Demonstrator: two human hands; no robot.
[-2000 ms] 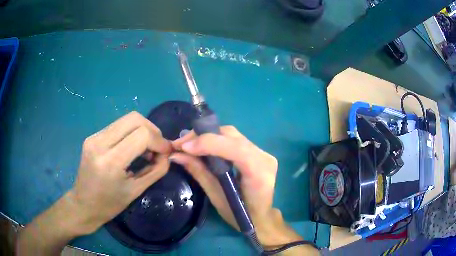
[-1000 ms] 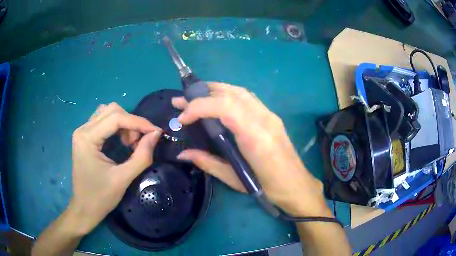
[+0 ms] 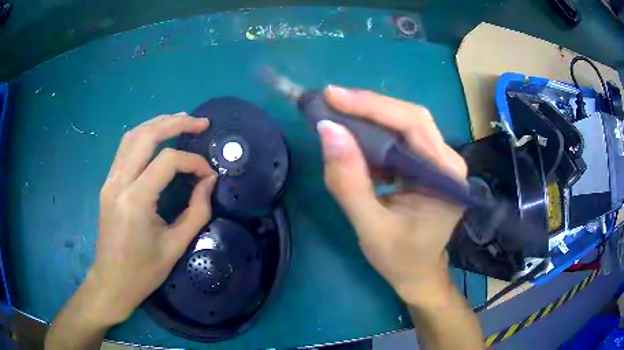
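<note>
A round black speaker plate [image 3: 256, 140] with a white centre dot lies on the green bench. Its lower edge overlaps the black ear cup housing [image 3: 226, 277], which has a ring of small holes. My left hand [image 3: 154, 198] is over the plate's left side, thumb and index fingertips pinched together beside the solder points; a wire between them is too small to make out. My right hand [image 3: 397, 184] holds the soldering iron [image 3: 369, 137] like a pen, right of the plate. The iron is blurred, its tip in the air pointing up and left.
A fume extractor fan [image 3: 492, 184] stands at right, partly behind my right hand and the iron. Beside it a blue tray [image 3: 506, 92] holds a yellow sponge [image 3: 553, 205] and a grey-white box [image 3: 599, 154], on cardboard [image 3: 479, 68]. A blue tray edge shows at far left.
My right hand and the iron have moved right, away from the plate, and the iron tilts more. The plate is more exposed. My left hand stays pinched near the solder points.
</note>
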